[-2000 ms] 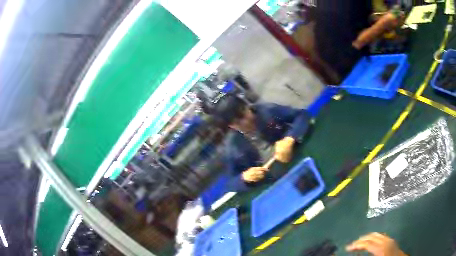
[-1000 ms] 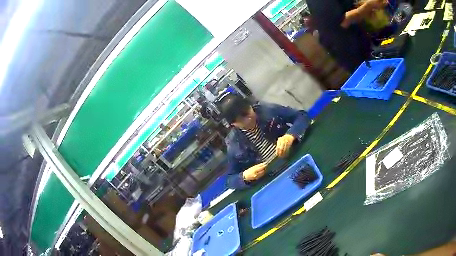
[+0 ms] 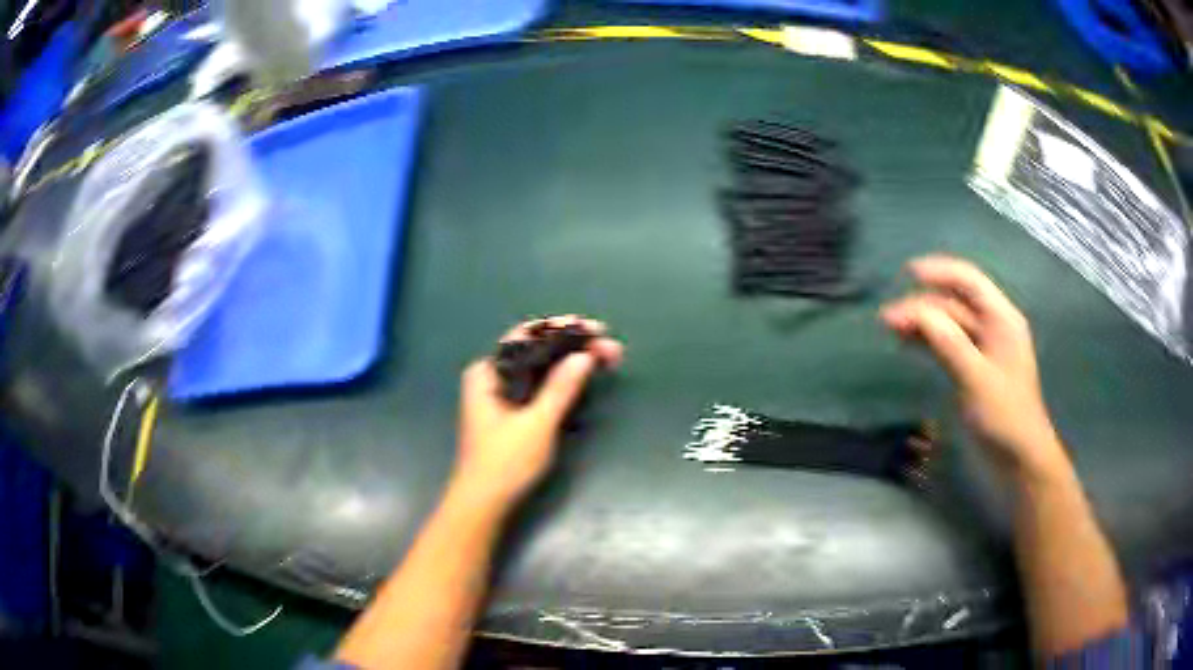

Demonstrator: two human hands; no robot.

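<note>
My left hand [image 3: 517, 419] is closed around a bunch of short black sticks [image 3: 539, 356], held over the mat left of centre. My right hand [image 3: 975, 353] is at the right with fingers curled but apart, and no part shows in it. A pile of black sticks [image 3: 789, 216] lies stacked on the mat between and beyond my hands. A flat cable bundle [image 3: 831, 446] lies near the front edge, with silvery-white tips at its left end and gold-coloured tips at its right end. The picture is slightly blurred.
A blue tray [image 3: 314, 249] stands at the left, with an open cloudy bag of black parts [image 3: 164, 242] overlapping its left side. A clear plastic bag with a white label [image 3: 1092, 196] lies at the far right. Yellow tape [image 3: 916, 55] and more blue trays are at the back.
The view has swung down from the line and the seated worker to the bench in front of me. Both hands, the stick pile and the cable bundle now show.
</note>
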